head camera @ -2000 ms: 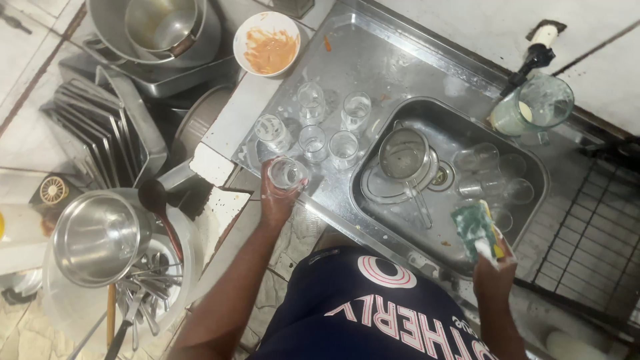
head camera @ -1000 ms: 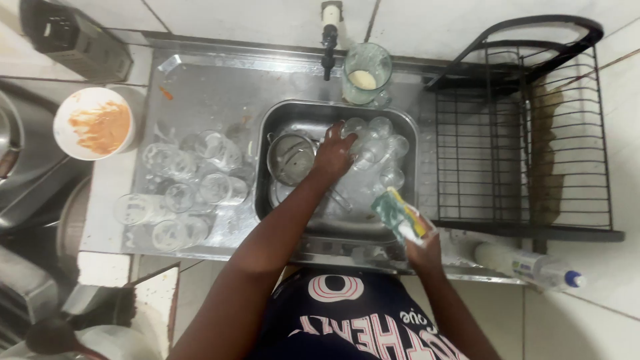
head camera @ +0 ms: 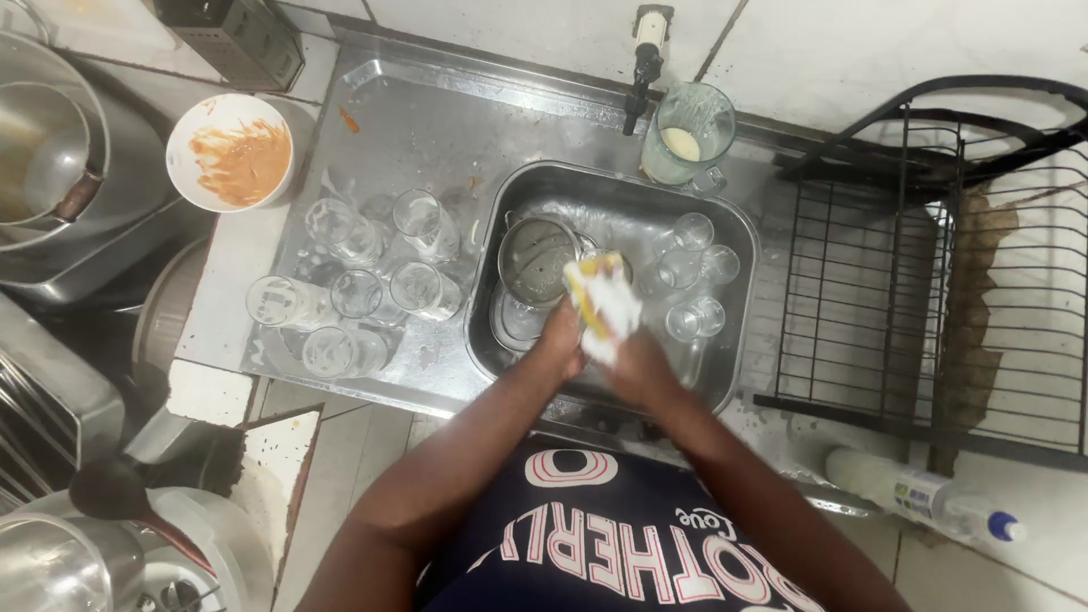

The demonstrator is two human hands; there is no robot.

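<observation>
Over the sink (head camera: 731, 374), my right hand (head camera: 637, 365) grips a yellow sponge (head camera: 605, 297) covered in white foam. My left hand (head camera: 563, 342) is curled just left of it, around what looks like a clear drinking glass, mostly hidden by the sponge and blurred. Behind the hands, a metal strainer (head camera: 537, 259) sits in the basin over a clear, round-edged piece (head camera: 515, 320). Several clear glasses (head camera: 680, 270) lie in the basin's right part. More glasses (head camera: 421, 291), some with suds, stand on the steel drainboard (head camera: 425, 110) to the left.
A glass jug (head camera: 690, 136) with pale liquid stands beneath the tap (head camera: 643, 72). On the right are a black wire dish rack (head camera: 884, 280) and a plastic bottle (head camera: 926, 493). A white bowl (head camera: 229, 153) with orange residue, a grater (head camera: 242, 42) and large pots (head camera: 110, 161) are at left.
My left hand has moved from the glasses in the basin back toward me, beside the sponge. My right hand has brought the sponge left to meet it. The view has swung since the first frame.
</observation>
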